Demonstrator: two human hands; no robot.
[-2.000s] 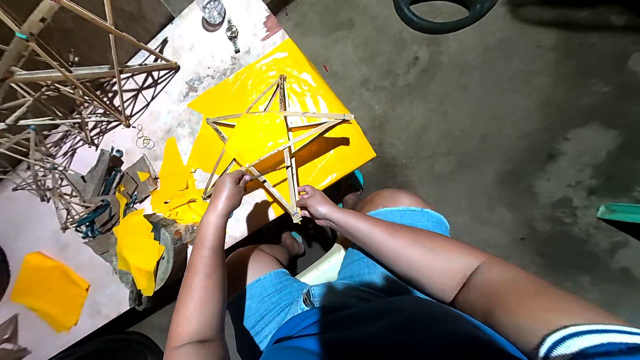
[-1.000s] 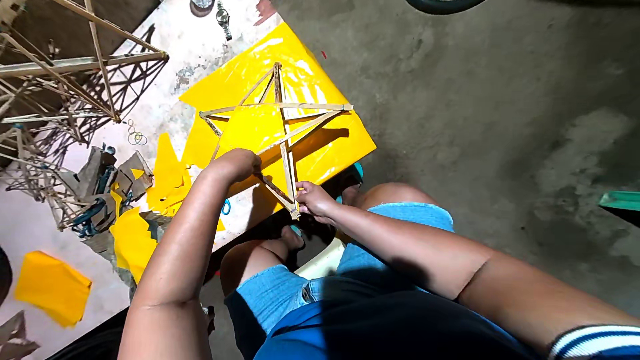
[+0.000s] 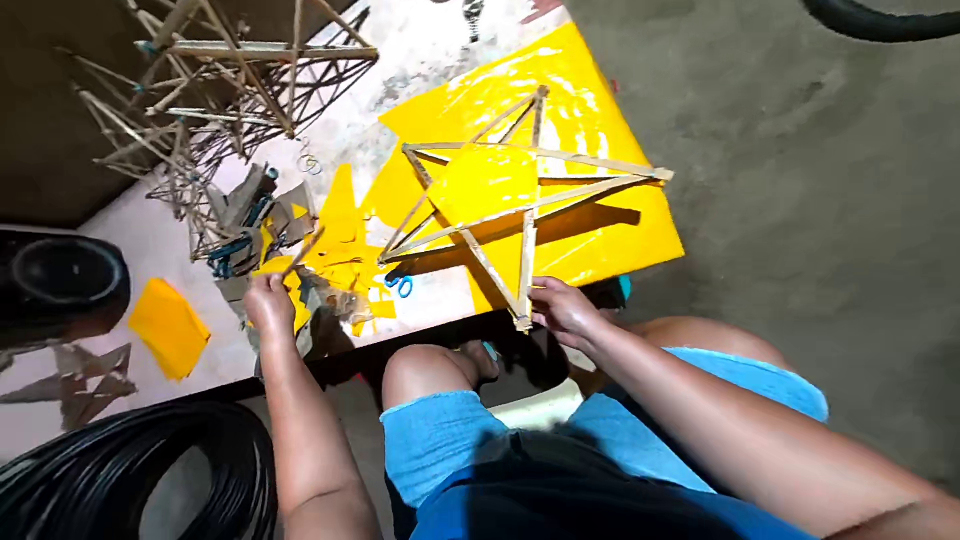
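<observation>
A star-shaped frame of thin wooden or bamboo strips [image 3: 529, 225] stands over a glossy yellow sheet [image 3: 600, 240] on the table. At its near tip, my right hand [image 3: 566, 311] holds the frame between thumb and fingers. My left hand [image 3: 271, 304] is off the frame, above a heap of scraps to the left, with a thin brown stick [image 3: 306, 249] rising from its fingers. Beside that hand lie cut yellow pieces [image 3: 341, 214]. Blue-handled scissors [image 3: 403, 286] rest near the table's front edge, their blades not clearly visible.
More stick frames [image 3: 255, 51] stack up at the back left. A folded yellow piece [image 3: 171, 328] and a round black object [image 3: 67, 277] sit at the far left. Coiled black tubing [image 3: 240, 465] is at the lower left. Rubber bands [image 3: 309, 163] lie behind the scraps.
My left hand has left the star frame and moved left to the scraps, a thin stick now in its fingers. My right hand stays at the frame's near tip. The blue scissor handles are more exposed.
</observation>
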